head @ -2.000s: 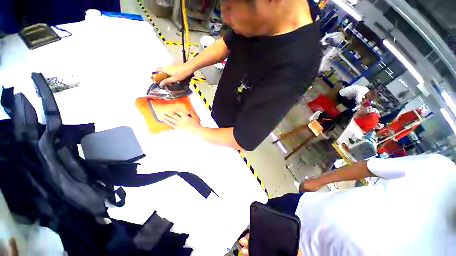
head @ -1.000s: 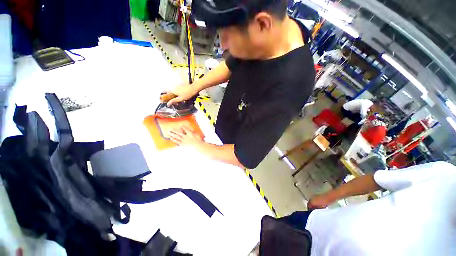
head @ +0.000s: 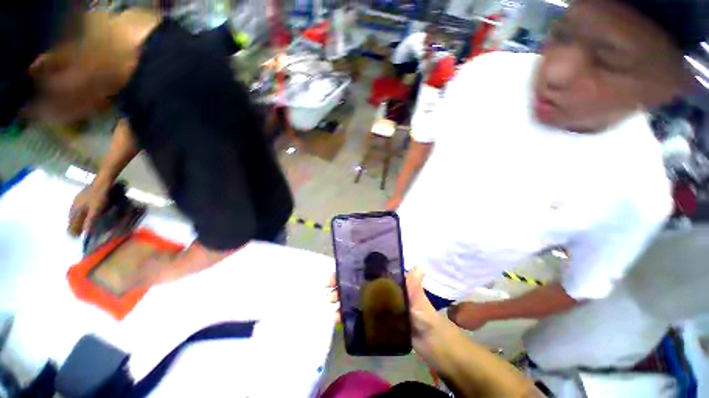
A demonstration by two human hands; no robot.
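Observation:
My right hand (head: pixel 424 315) holds a smartphone (head: pixel 371 284) upright near the lower middle of the view. Its lit screen faces me and shows a dark-haired figure and a ceiling. Fingertips show at the phone's left edge, and the rest of the hand is partly hidden behind it. My left hand is not in view. On the white table at left, an orange fabric piece (head: pixel 89 285) lies under a tan template (head: pixel 124 266), with another person's hand on it. That person's other hand is on a dark iron (head: pixel 117 210), blurred.
A person in black (head: pixel 202 132) leans over the white table (head: pixel 288 272). A person in white (head: pixel 536 179) stands close at right. A grey panel (head: pixel 92 365) and black strap (head: pixel 221 330) lie at the table's near side. A wooden stool (head: pixel 381 144) stands behind. A magenta thing shows at the bottom edge.
The view has swung right. The phone has come up from the bottom edge, and its screen, dark before, is now lit. The person in white now shows with head and torso.

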